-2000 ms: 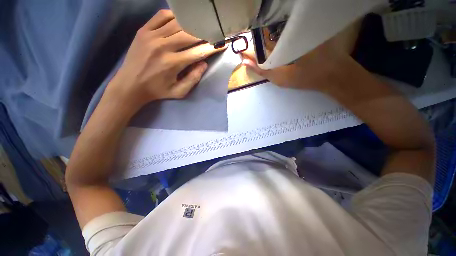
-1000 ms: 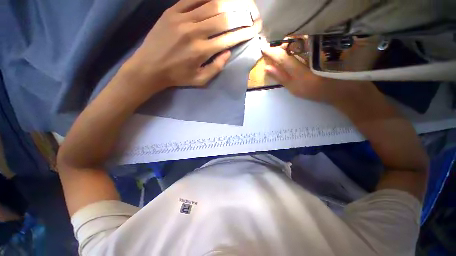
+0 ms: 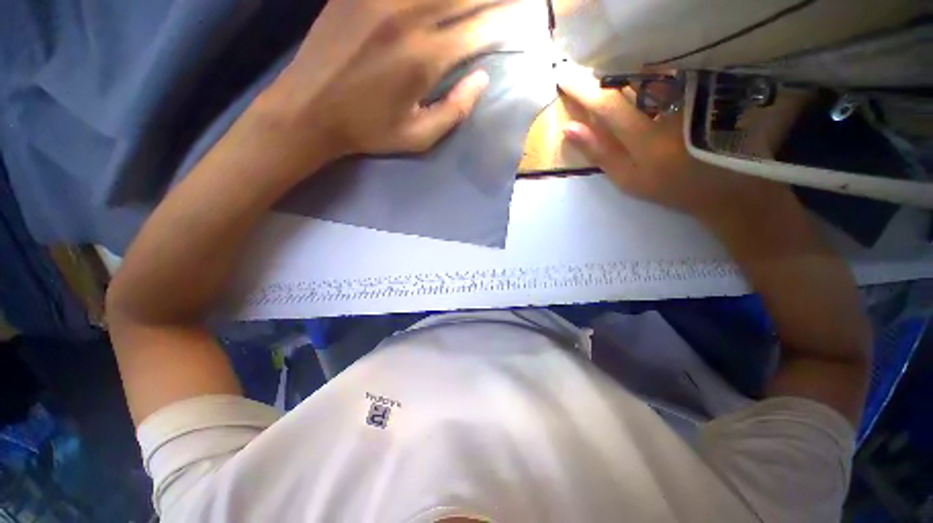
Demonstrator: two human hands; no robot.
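A large grey-blue fabric panel [image 3: 133, 133] covers the left of the table. A smaller grey-blue flap [image 3: 450, 194] has its pointed corner over the white table edge. My left hand [image 3: 399, 72] lies spread on the cloth, its fingertips lost in bright light near the needle. My right hand [image 3: 645, 148] is beside the needle area, its fingertips at the cloth edge; whether they pinch it cannot be told. The cream sewing machine head [image 3: 737, 36] stands above my right hand. The tan machine bed [image 3: 552, 138] shows between the hands.
A printed ruler [image 3: 491, 284] runs along the table's front edge. A dark flat object [image 3: 859, 194] lies at the right, partly behind the machine guard. Blue mesh [image 3: 895, 378] shows at the lower right. Grey cloth [image 3: 655, 358] is below the table edge.
The view has shifted, so the machine head reaches further across the right. My left hand has moved forward and lies flatter near the needle. My right hand stays beside the needle area.
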